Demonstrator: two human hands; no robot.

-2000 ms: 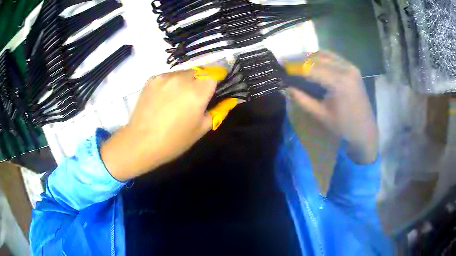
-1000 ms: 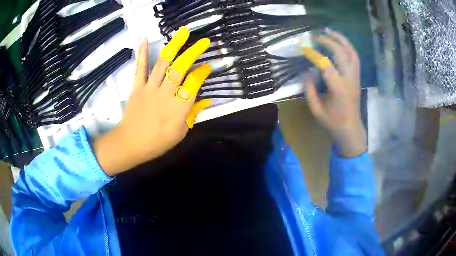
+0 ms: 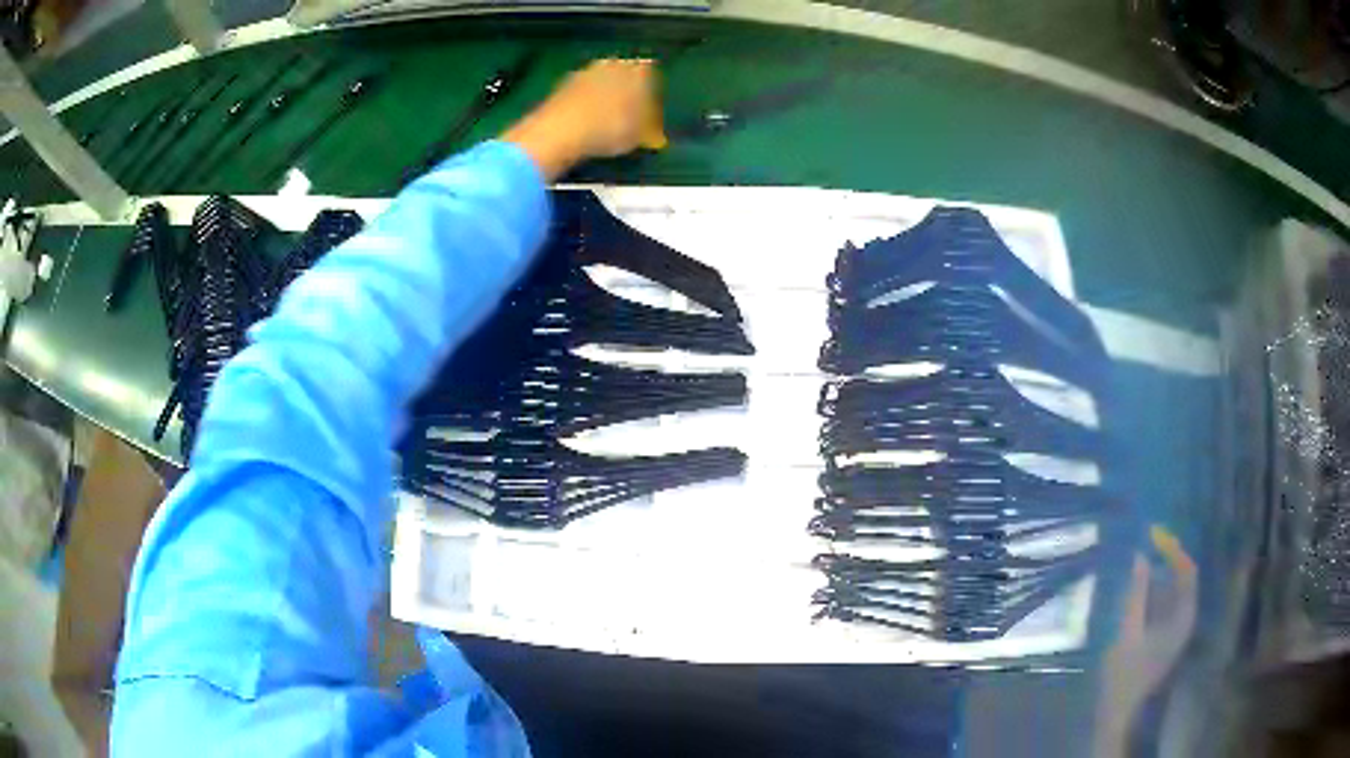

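Note:
The white tray [image 3: 785, 585] lies in front of me, with fanned black watches in two columns, left [image 3: 533, 481] and right [image 3: 970, 489]. My left hand [image 3: 607, 116] reaches beyond the tray's far edge, over the green conveyor. It is blurred, with a yellow finger cot showing; its grip cannot be made out. A dark band [image 3: 718, 119] lies just right of it. My right hand [image 3: 1155, 622] is blurred by the tray's right edge, fingers apart, with no thing visible in it. My left sleeve hides part of the left column.
Single black watches [image 3: 281, 104] lie spaced along the green conveyor [image 3: 918, 126] at the far left. Loose black bundles [image 3: 215, 289] lie left of the tray. Crinkled clear plastic [image 3: 1310, 400] stands at the right. A brown cardboard box [image 3: 111, 541] is at the lower left.
The view has shifted to show the whole tray and the conveyor. My left hand has moved from the watches to over the conveyor. My right hand has moved to the tray's right edge.

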